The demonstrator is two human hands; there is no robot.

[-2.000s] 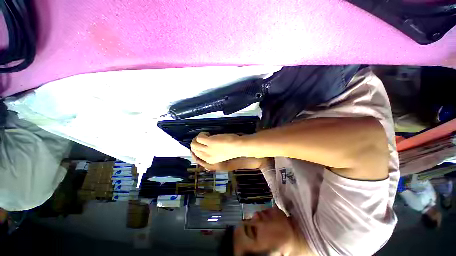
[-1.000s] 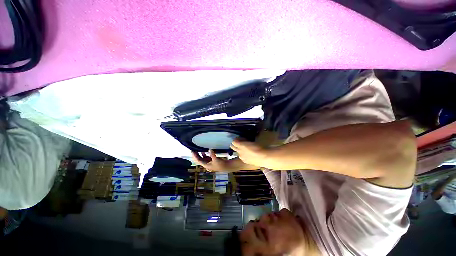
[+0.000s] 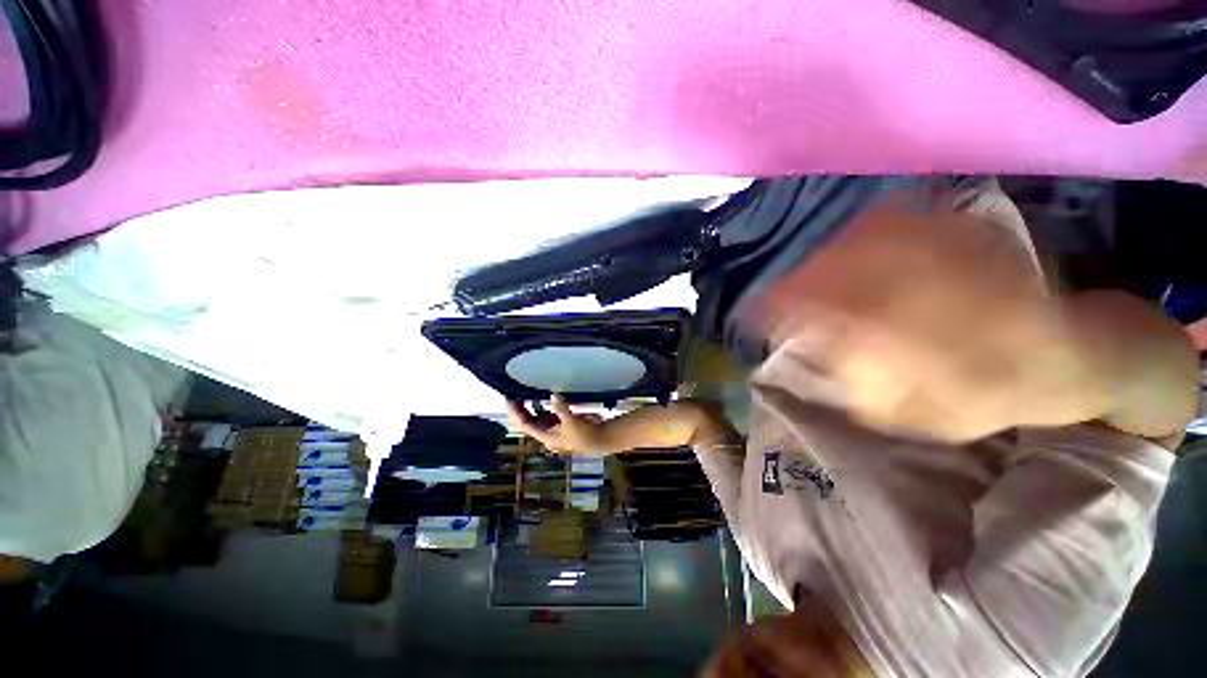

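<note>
Neither of my hands is in the picture. The picture is upside down. Nearest me is a pink surface. Several black loops lie at its left in the picture. A glossy black part with a curved edge is cut off by the upper right corner. Beyond the pink surface, a black frame with an oval-looking opening, pale inside, is by another person's hand. A long black ribbed tool lies beside it.
A white sheet covers the table beyond. Another person in a pale shirt faces it, one arm blurred. A grey-clothed person is at the left edge. Stacked cartons stand behind.
The other person's nearer hand has left the black frame and swung towards the right of the picture, blurred, uncovering the pale opening. The farther hand stays at the frame's edge.
</note>
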